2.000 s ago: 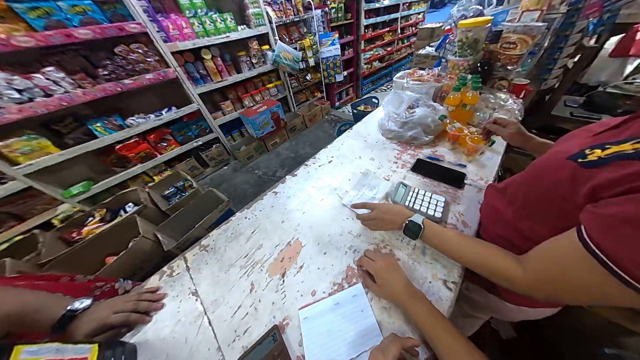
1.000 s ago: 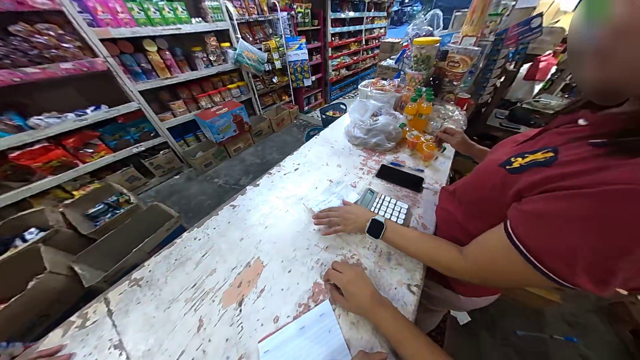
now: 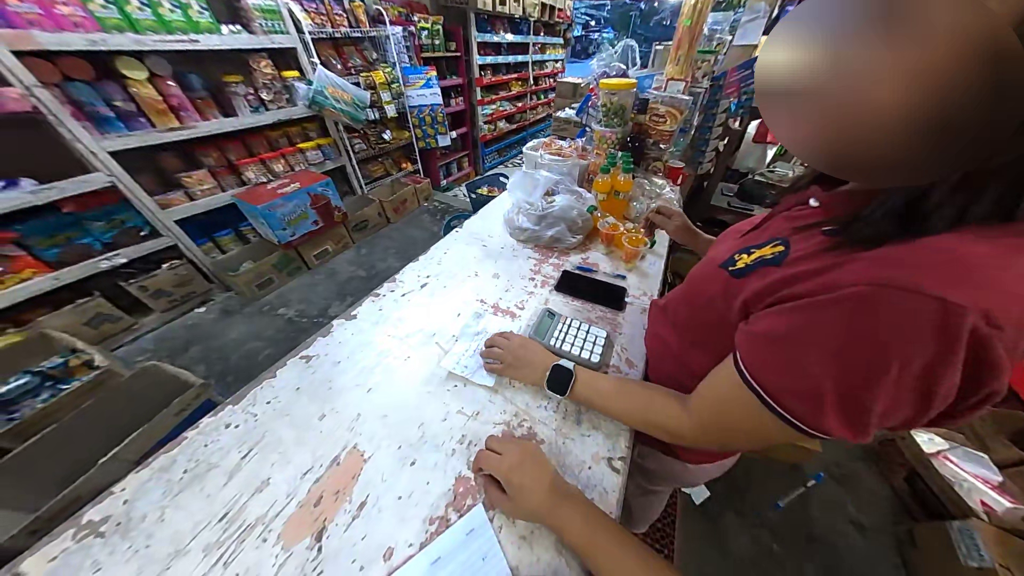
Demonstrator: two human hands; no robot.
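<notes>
My right hand [image 3: 524,484] rests loosely curled on the worn, white-painted counter [image 3: 384,432], holding nothing; thumb and fingers are slightly apart. A lined sheet of paper [image 3: 464,548] lies just below it, cut off by the frame. My left hand is out of view. Beyond my right hand, a co-worker's watch-wearing hand [image 3: 520,360] lies on a thin paper slip [image 3: 468,356] beside a grey calculator [image 3: 570,338]. A black phone [image 3: 592,289] and a blue pen [image 3: 600,273] are farther up. The co-worker's other hand [image 3: 676,228] is near cups of orange drink [image 3: 634,246].
A knotted plastic bag [image 3: 548,212], orange drink bottles [image 3: 614,192] and a yellow-lidded jar [image 3: 617,104] crowd the counter's far end. The co-worker in a red shirt [image 3: 864,344] stands close at the right. Cardboard boxes [image 3: 104,448] and stocked shelves [image 3: 200,128] line the left.
The view has shifted. The other person's watch-wearing hand at lower left and the dark device at the bottom edge, seen two seconds ago, are out of frame. My left hand has also left view.
</notes>
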